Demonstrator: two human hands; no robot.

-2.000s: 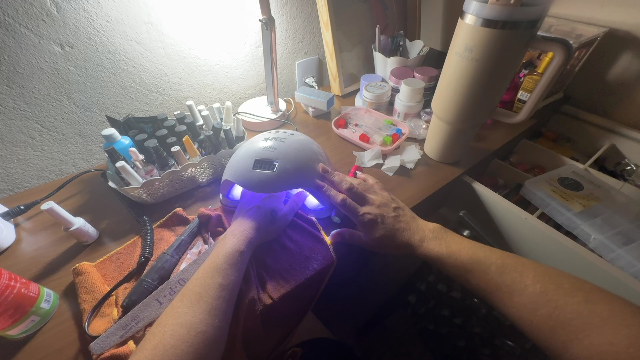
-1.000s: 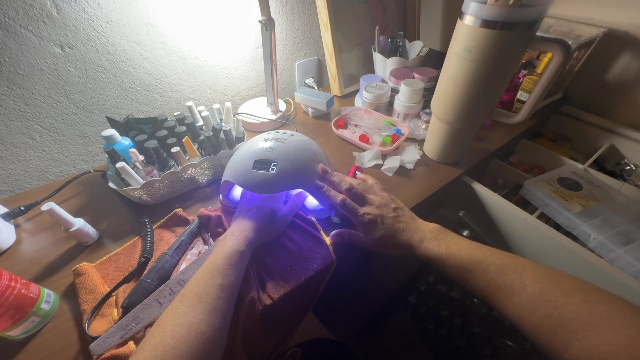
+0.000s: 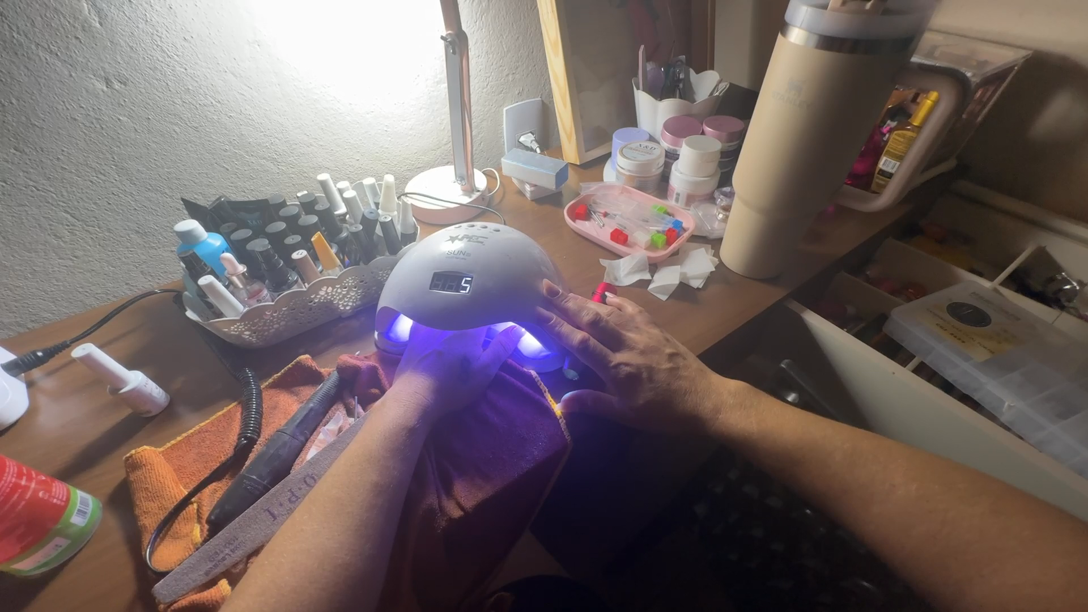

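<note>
A white dome-shaped UV nail lamp [image 3: 476, 272] glows violet underneath, with a lit number on its display. My left hand [image 3: 446, 361] lies palm down with its fingers inside the lamp; the fingertips are hidden. The fingers of my right hand [image 3: 629, 353] are spread, and their tips touch the lamp's right side. Under the left hand and forearm is an orange towel [image 3: 166, 480], which looks purple in the lamp's light. On it, left of the forearm, lie a black nail drill handpiece [image 3: 276, 450] with a coiled cord and a long grey nail file [image 3: 255, 518].
Behind the lamp are a scalloped basket [image 3: 297, 310] of nail polish bottles and a lamp stand [image 3: 450, 191]. A pink tray [image 3: 629, 246], white paper pieces [image 3: 671, 272], jars [image 3: 642, 161] and a beige tumbler [image 3: 807, 144] stand right. An open drawer [image 3: 935, 408] is at right, a white bottle [image 3: 123, 382] left.
The lamp's display, blank-looking two seconds ago, showed a 6 one second ago and shows a 5 now. Both hands have stayed in place.
</note>
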